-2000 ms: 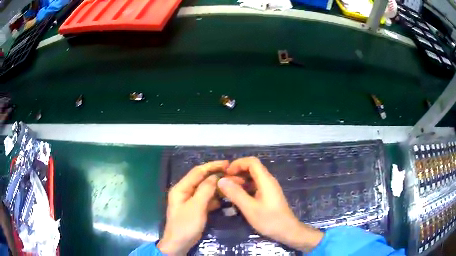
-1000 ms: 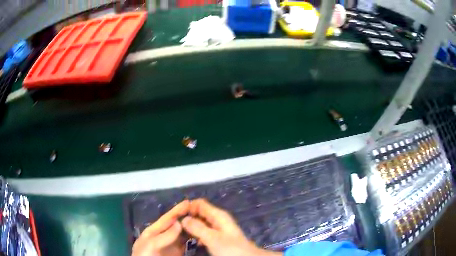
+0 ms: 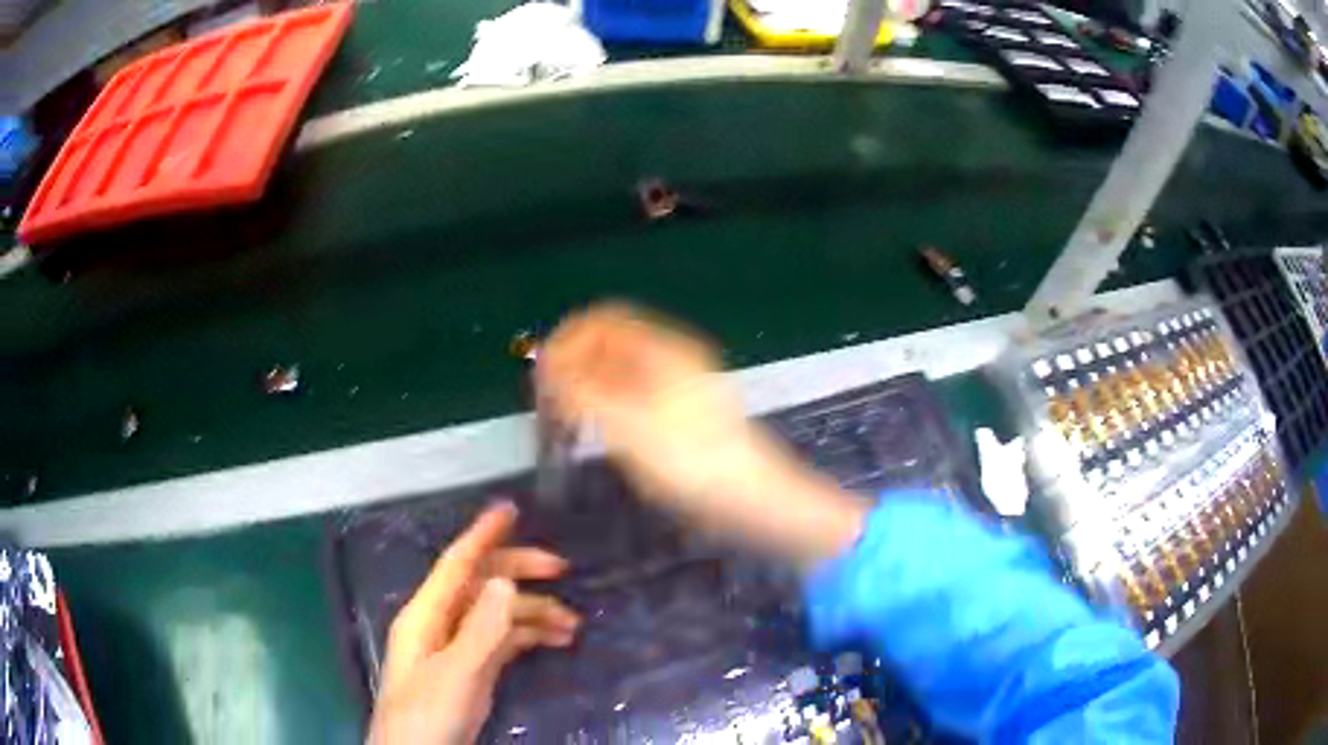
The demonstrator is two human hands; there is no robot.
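Note:
The black tray (image 3: 641, 626) of moulded pockets lies directly before me. My left hand (image 3: 473, 619) is over its left part with fingers apart and nothing visible in it. My right hand (image 3: 619, 379) is blurred above the pale rail and the near edge of the belt; whether it holds anything cannot be told. A small amber module part (image 3: 526, 347) on the belt shows just left of my right fingers. Gold and white pieces (image 3: 838, 706) show at the tray's front edge, partly hidden by my right sleeve.
More small parts (image 3: 280, 379) lie scattered on the green belt (image 3: 408, 262). A filled clear tray (image 3: 1034, 422) is at the right, with a white scrap (image 3: 1002, 473) beside it. A slanted metal post (image 3: 1121, 204) rises behind it. A red-orange tray (image 3: 190, 124) is beyond the belt. A red bin (image 3: 76, 662) is left.
My hands were together over the tray and are now apart. My right hand has moved forward over the rail; my left stays over the tray with its fingers spread. The view has shifted.

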